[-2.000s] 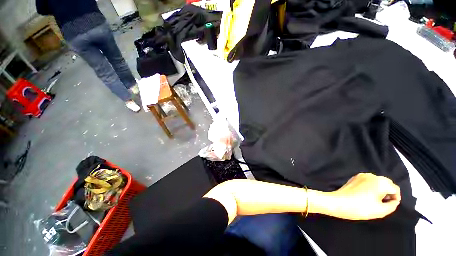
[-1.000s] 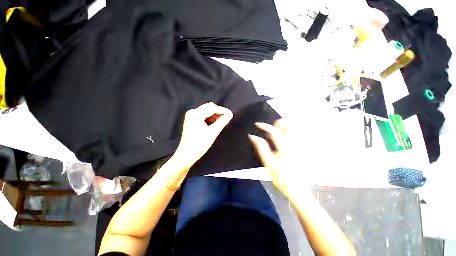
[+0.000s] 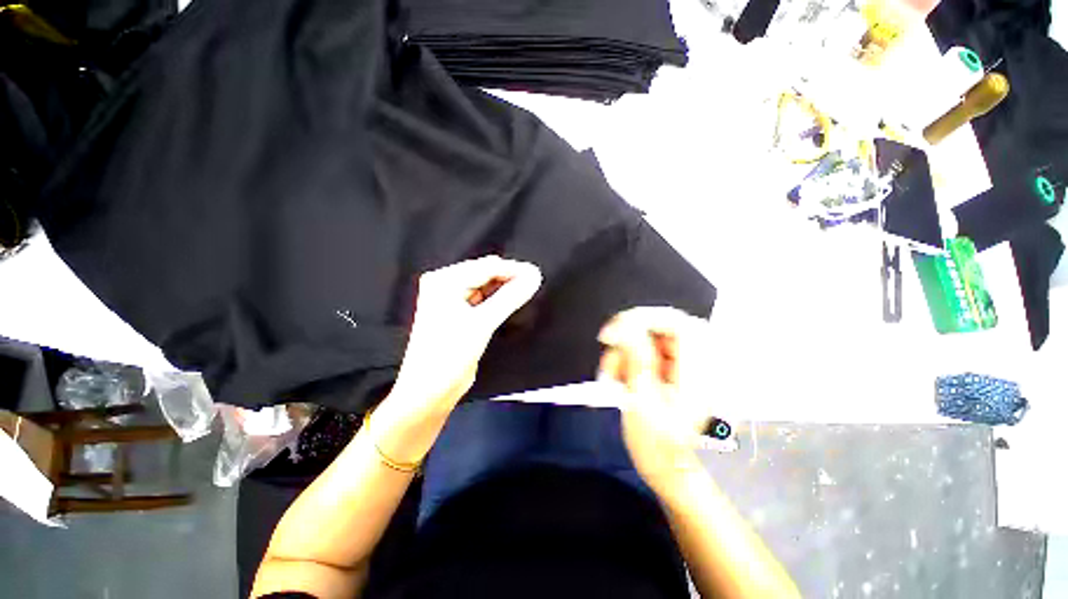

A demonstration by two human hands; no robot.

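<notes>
A large black garment piece is spread over the white table and reaches its near edge. A small pale thread mark shows on it. My left hand, with a thin bracelet at the wrist, is closed with fingertips pinched on the garment piece near its front edge. My right hand is raised at the cloth's right edge, blurred and washed out, with its fingers curled. I cannot tell whether it holds a needle or thread.
A stack of black pieces lies behind. At right are scissors, a white cord tangle, snips, a green packet, a gold thread cone and a blue speckled pouch. A wooden stool stands at lower left.
The view has swung from the floor at left to the table. Since one second ago, my right hand has curled its fingers and the cloth's right part lies farther right. My left hand stays pinched.
</notes>
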